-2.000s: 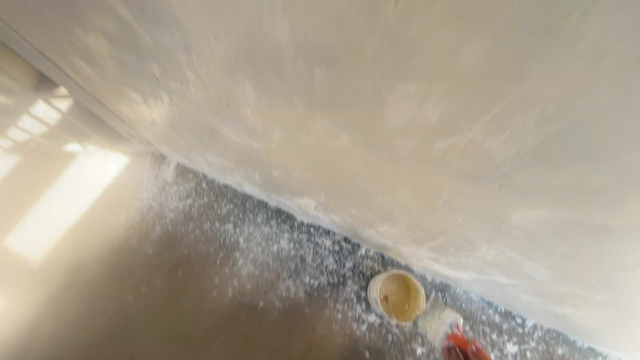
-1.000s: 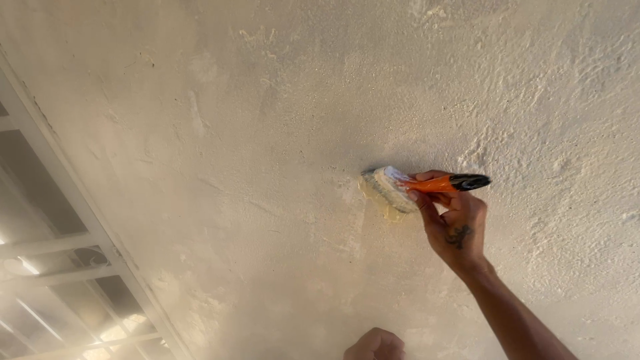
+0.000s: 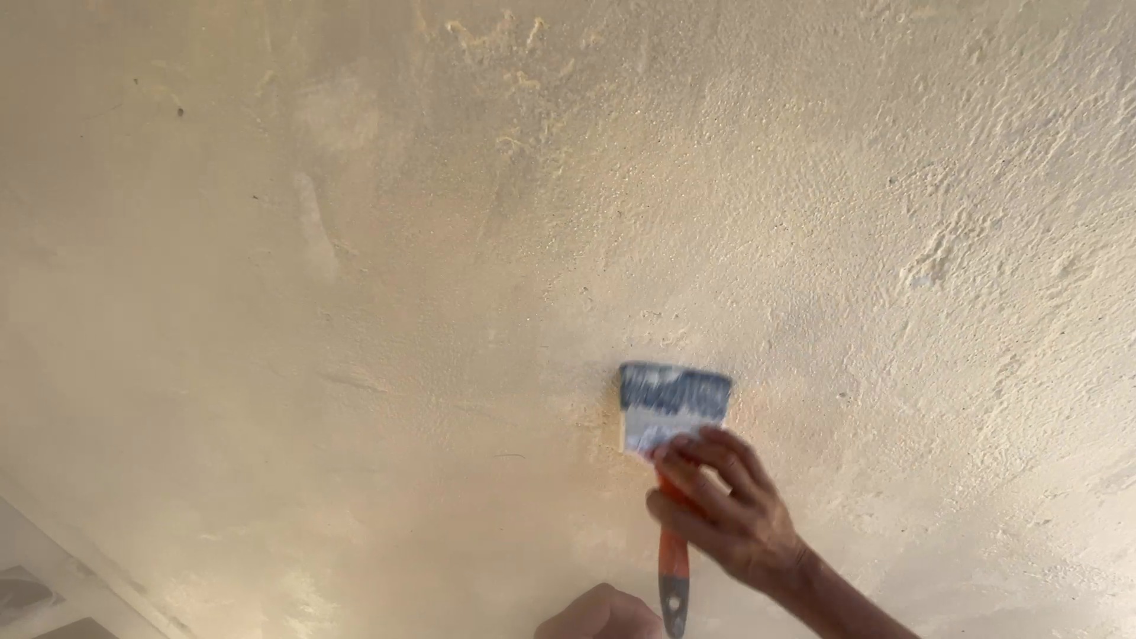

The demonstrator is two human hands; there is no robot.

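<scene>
A wide flat paintbrush (image 3: 674,555) has an orange handle with a dark, holed end and a pale, paint-smeared ferrule. My right hand (image 3: 732,519) is closed around the upper handle near the ferrule. The dark bristles point up and lie against the rough cream plastered wall (image 3: 444,293). At the bottom edge, left of the handle's end, my left hand (image 3: 602,614) shows only in part, as a rounded shape. Its fingers and anything it may hold are cut off by the frame.
Raised, coarse texture covers the right side of the wall, with small ridges near the top. At the lower left runs a pale frame edge (image 3: 98,581) with darker panels beyond it.
One second ago the brush lay sideways with its handle to the right; now its bristles point up and its handle down. Two seconds ago the brush was beside a tub on the speckled floor.
</scene>
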